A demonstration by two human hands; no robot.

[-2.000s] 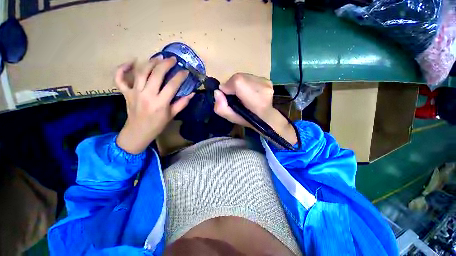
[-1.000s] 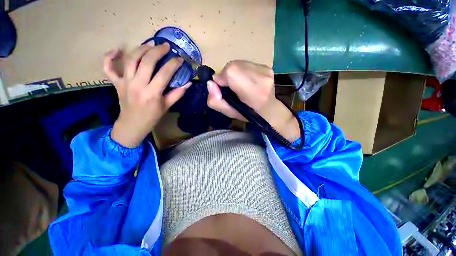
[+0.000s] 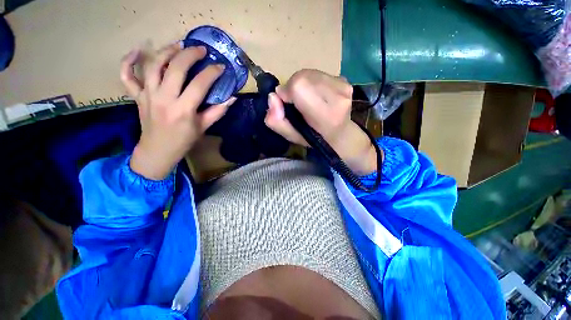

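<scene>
A shiny dark blue round disc lies at the near edge of the cardboard sheet. My left hand holds it, with the fingers spread over its left and middle part. My right hand grips the black handle of a soldering iron. Its thin metal tip points up and left to the disc's right rim; whether it touches is too small to tell. More dark discs sit in a carton below the sheet edge, in front of my lap.
The printed cardboard sheet covers the green bench. The iron's black cord crosses the bench. A bag with dark contents and pinkish material lie far right. An open carton stands below bench level at right. Another dark disc is far left.
The disc has turned a little under my left fingers, and my left hand has shifted slightly left. The iron's tip now shows more clearly at the right rim. The whole view has shifted slightly.
</scene>
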